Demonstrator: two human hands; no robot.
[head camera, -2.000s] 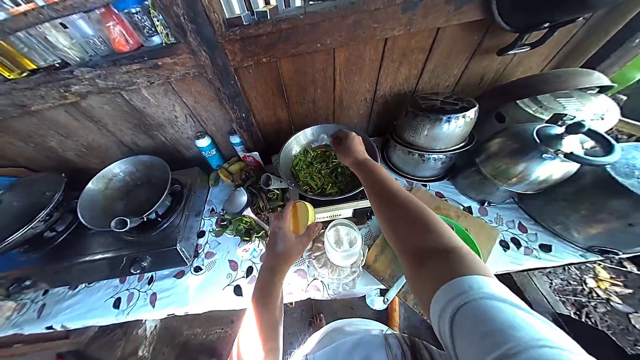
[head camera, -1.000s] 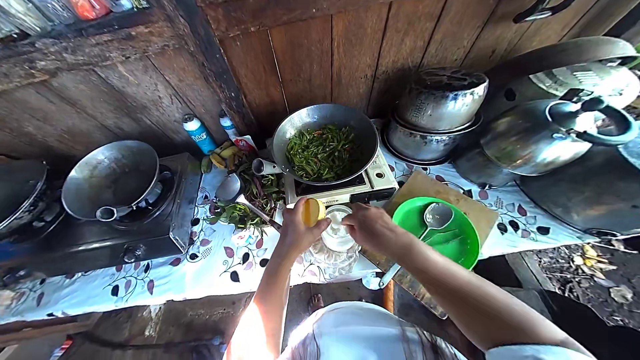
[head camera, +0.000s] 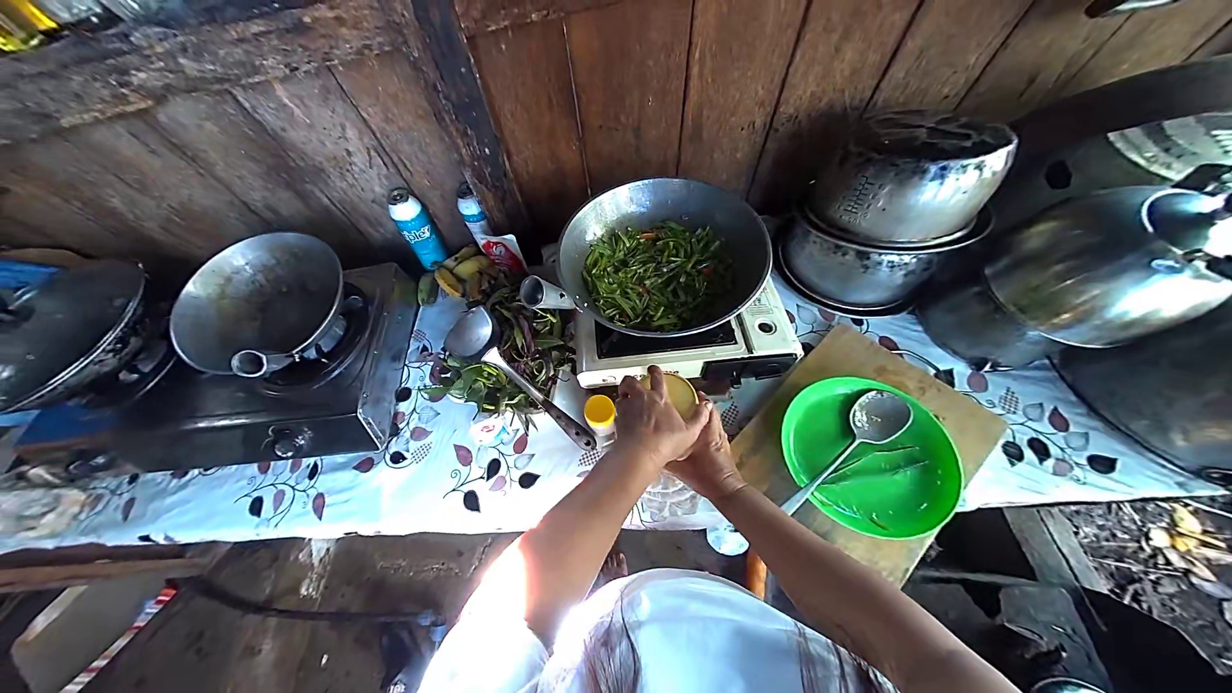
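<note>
My left hand (head camera: 654, 421) rests on a round yellow lid (head camera: 681, 395) over a glass jar (head camera: 669, 499), just in front of the portable gas stove. My right hand (head camera: 710, 452) is closed around the jar's upper side, touching the left. Most of the jar is hidden beneath the hands. Close by on the left stands a small container with a yellow cap (head camera: 600, 412). On the portable stove (head camera: 770, 332) sits a wok (head camera: 746, 231) full of cut green vegetables (head camera: 654, 274) with red bits.
A green plate (head camera: 881, 515) holding a metal spoon (head camera: 881, 416) lies on a wooden board (head camera: 977, 423) at right. Leafy greens (head camera: 529, 337) and a ladle (head camera: 469, 334) are at left. Farther left, an empty wok (head camera: 255, 298) stands on a stove. Stacked pots (head camera: 914, 183) and a kettle (head camera: 1097, 260) stand at right.
My right hand has moved from above the wok to the jar. The yellow lid, earlier in my left hand beside the jar, is now over it.
</note>
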